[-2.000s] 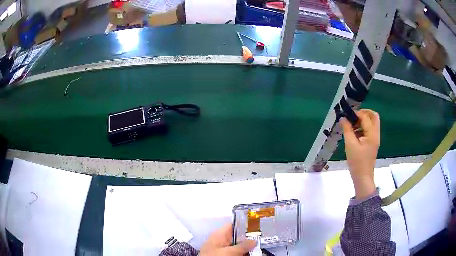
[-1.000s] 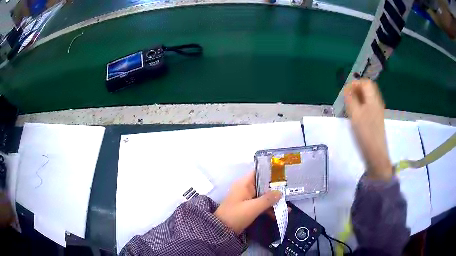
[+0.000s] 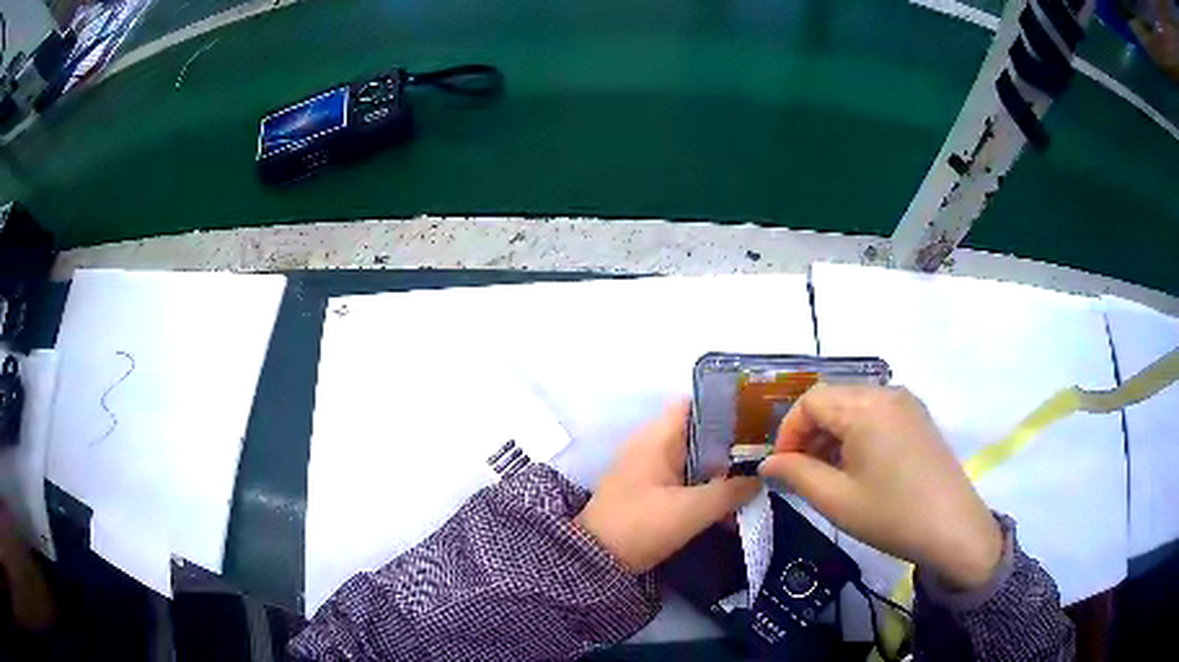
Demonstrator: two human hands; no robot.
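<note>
The display module (image 3: 714,411) is held back side up, with its orange flex cable (image 3: 763,407) showing. My left hand (image 3: 666,498) grips its lower left edge, thumb near the connector. My right hand (image 3: 873,472) is over its right part, fingertips pinched on a small dark piece, seemingly black tape (image 3: 746,466), at the flex cable's lower end. The white connecting ribbon (image 3: 756,546) runs down to the black housing (image 3: 808,595) with its round keypad, partly under my left hand.
Another black device (image 3: 330,126) with a strap lies on the green belt (image 3: 621,123). Black tape pieces (image 3: 1034,52) stick to the post (image 3: 963,175). Small labels (image 3: 508,457) lie on white paper (image 3: 427,375). A yellow strip (image 3: 1034,433) hangs at right.
My right hand has come from the post down to the display module. The view has tilted down, and the module sits slightly further right in it.
</note>
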